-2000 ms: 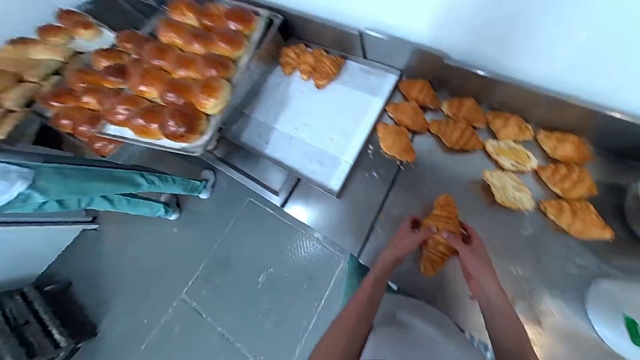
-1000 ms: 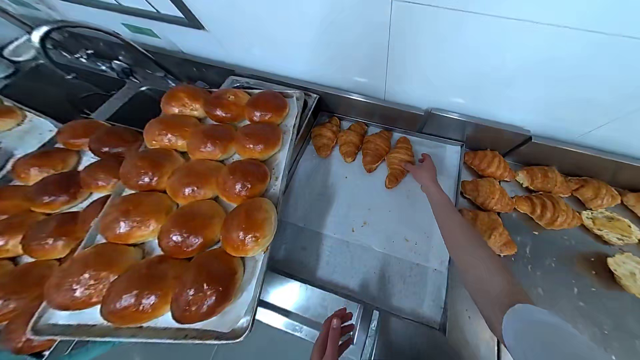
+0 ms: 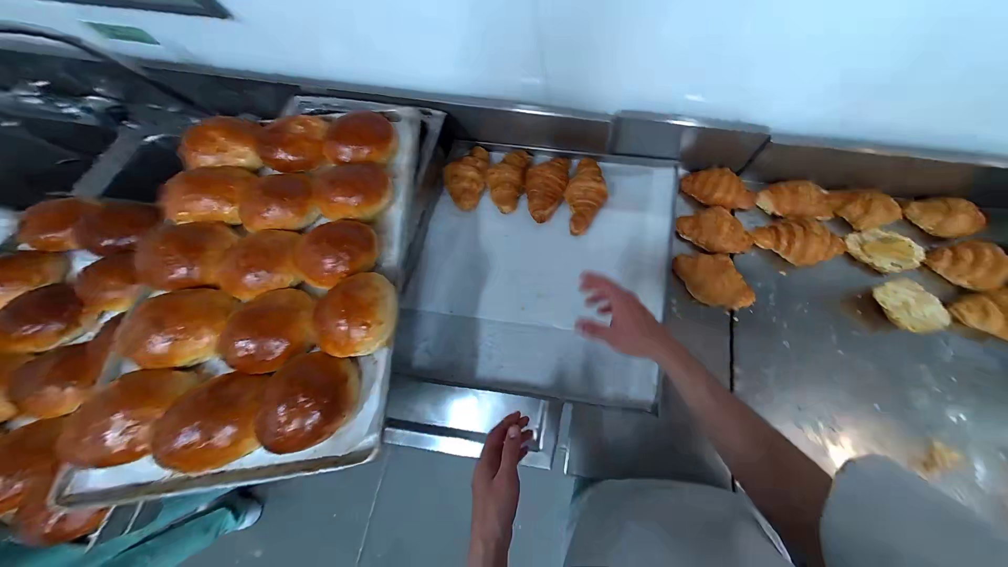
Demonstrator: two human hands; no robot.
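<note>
Over the lower right part of a paper-lined tray [image 3: 512, 283] hovers my right hand [image 3: 622, 315], fingers spread and holding nothing. Several croissants stand side by side along the tray's back edge, the rightmost croissant [image 3: 587, 197] slightly apart from my hand. My left hand [image 3: 502, 465] is in front of the counter's edge, below the tray, empty with its fingers loosely extended. Right of the tray, more croissants [image 3: 713, 279] lie on the steel counter [image 3: 811, 362], among them a cut croissant half [image 3: 911, 305] with its pale inside facing up.
A tray [image 3: 236, 480] of glossy buns overlaps the left side, with more buns [image 3: 55, 378] beyond it. A sink faucet [image 3: 94, 47] stands at the back left. A person's green trouser leg [image 3: 189, 531] shows at the lower left. A tiled wall [image 3: 551, 55] runs behind.
My right hand has let go of the rightmost croissant in the row and moved toward the tray's front. Two seconds ago both hands held a croissant over the counter.
</note>
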